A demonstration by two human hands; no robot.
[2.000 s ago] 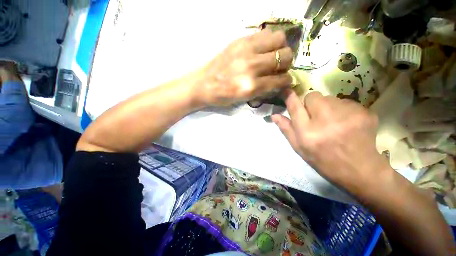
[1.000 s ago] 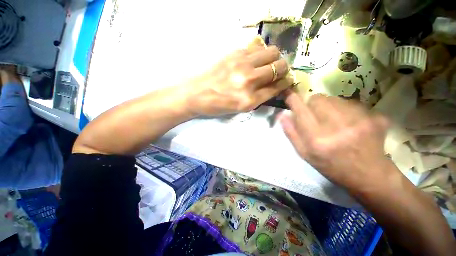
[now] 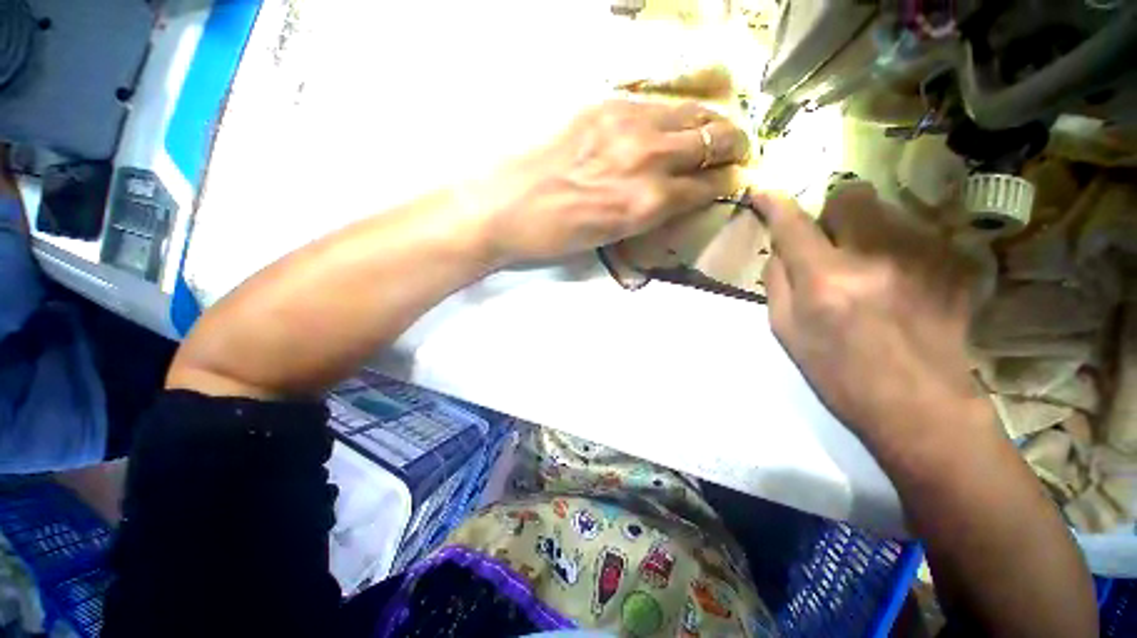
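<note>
A beige fabric piece (image 3: 692, 82) shows beyond my left hand, close to the needle area; the rest is under my fingers. My left hand (image 3: 611, 175), with a ring, lies over it with fingers bent together beside the presser foot (image 3: 776, 120). My right hand (image 3: 860, 299) is just right of it, index fingertip at a small dark edge near my left fingertips. Its other fingers are blurred and its grip is hidden. The cream machine bed (image 3: 729, 256) shows below my hands. Bright glare hides the needle.
The machine head (image 3: 829, 44) is at upper right, with a white ribbed knob (image 3: 997, 199). A pile of beige pieces (image 3: 1047, 361) lies at right. The white table (image 3: 561, 349) has a blue edge strip at left. Blue baskets (image 3: 848, 580) stand below. A person's blue clothing shows at far left.
My left hand has moved slightly right, towards the needle, and my right hand has shifted right. Beige fabric now shows beyond my left fingers, where the dark plate showed. The view has shifted slightly.
</note>
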